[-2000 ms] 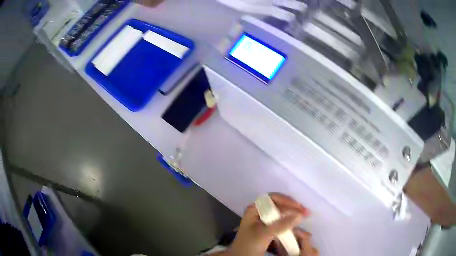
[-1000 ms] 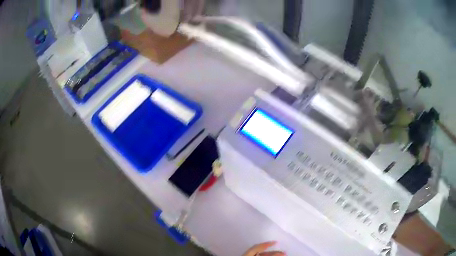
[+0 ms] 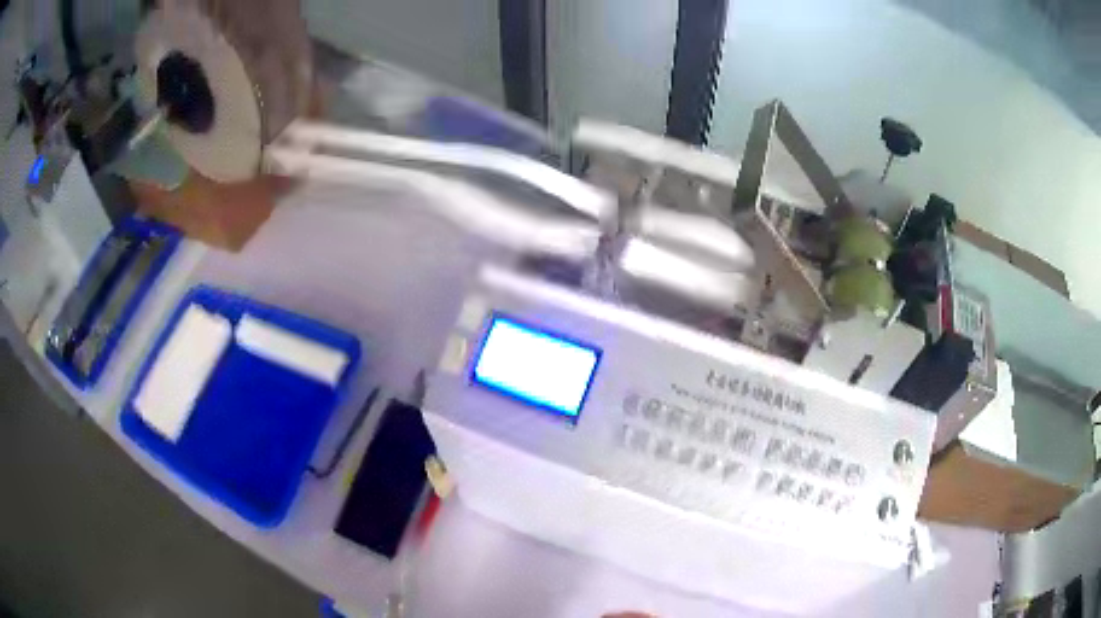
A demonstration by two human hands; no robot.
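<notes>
The white cutting machine stands on the pale table, with its lit display screen at the left and two rows of keys to the right. Two blurred white bands run into it from the supply reel. Olive-green rollers sit behind the panel, beside a grey metal frame. Only a small sliver of a hand shows at the bottom edge. Which hand it is and what it holds cannot be told.
A blue tray with two white stacks lies left of the machine. A black flat rectangle and a red item lie between them. A compartment tray is farther left. A cardboard box is at the right.
The view has swung up and right, so the reel and rollers show more fully. The hands, earlier holding a cream strip stack at the bottom, have dropped almost out of the picture.
</notes>
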